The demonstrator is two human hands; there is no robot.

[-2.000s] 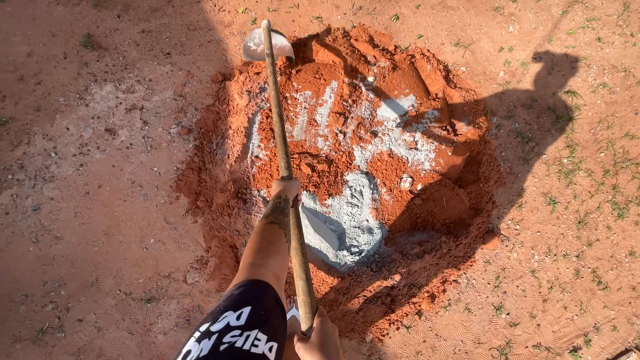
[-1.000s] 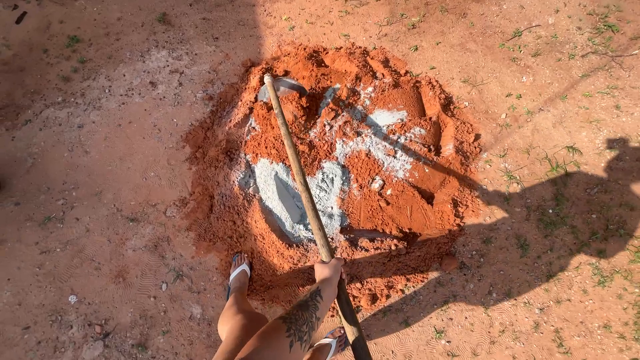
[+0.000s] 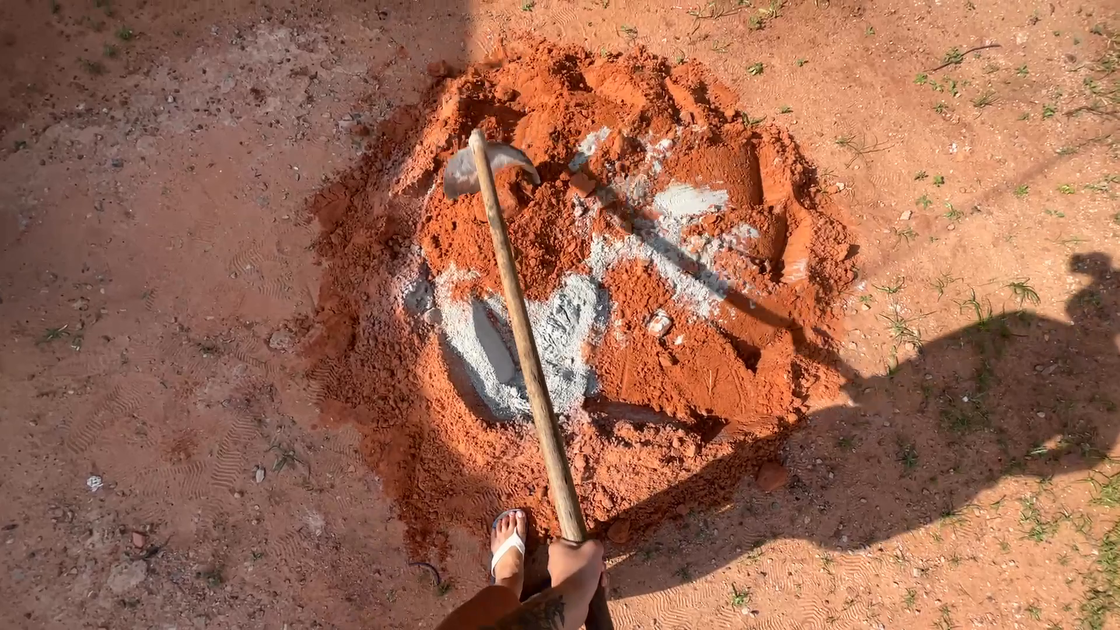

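My left hand (image 3: 576, 564) is closed around the wooden handle (image 3: 525, 337) of a hoe at the bottom centre, its tattooed forearm coming in from below. My right hand is not seen. The handle runs up and slightly left over the pile. At its far end the metal hoe blade (image 3: 465, 173) rests against the reddish soil, with some loose soil beside it. Grey-white powder (image 3: 564, 328) lies in a hollow of the pile below the blade, and more powder (image 3: 691, 201) is spread to the right over the red soil (image 3: 674, 385).
My foot in a white-strapped flip-flop (image 3: 507, 544) stands at the pile's near edge. Packed sandy ground (image 3: 175, 350) surrounds the pile, with small stones and grass tufts (image 3: 984, 306). A pale lump (image 3: 659, 323) lies on the soil. My shadow falls at the right.
The hoe blade has come down from the pile's far left edge onto the red soil, nearer to me. My left hand has slid back from mid-handle. The right hand has gone out of sight.
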